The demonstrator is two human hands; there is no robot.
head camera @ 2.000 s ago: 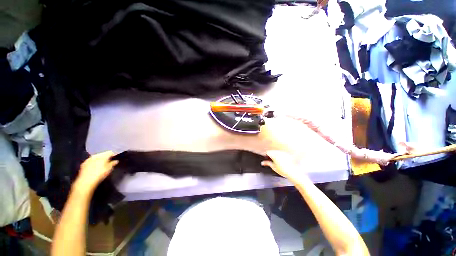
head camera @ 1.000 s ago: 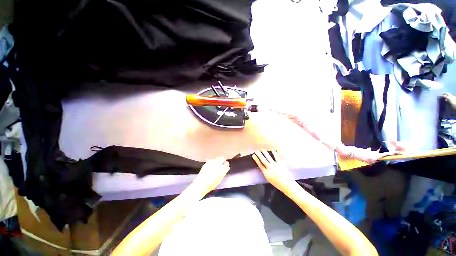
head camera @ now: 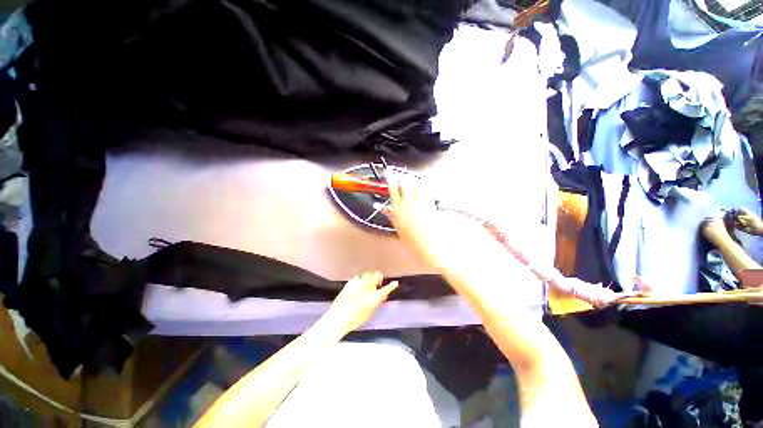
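Note:
A long black fabric strip (head camera: 243, 272) lies along the near edge of the pale table cover (head camera: 201, 196). It looks narrower toward its right part, and a small loop shows at its left end. My left hand (head camera: 364, 297) rests on the strip right of its middle, fingers pressing or pinching it; the fingertips are partly unclear. My right hand (head camera: 400, 201) is at the steam iron (head camera: 360, 199), over the rear of its orange-red handle. The hand hides the iron's back. The iron sits flat on the cover, beyond the strip.
A large black fabric heap (head camera: 251, 75) fills the far side. Black strips (head camera: 63, 242) hang at the left corner. The wrapped hose (head camera: 510, 247) runs right past the orange-brown block (head camera: 570, 226). Light blue and navy pieces (head camera: 682, 142) lie right, with another person's hands (head camera: 728, 230).
My right hand has left the strip and moved up to the iron's handle. My left hand stays on the strip, which was earlier spread flat and wider. Another person's hands show more at the right.

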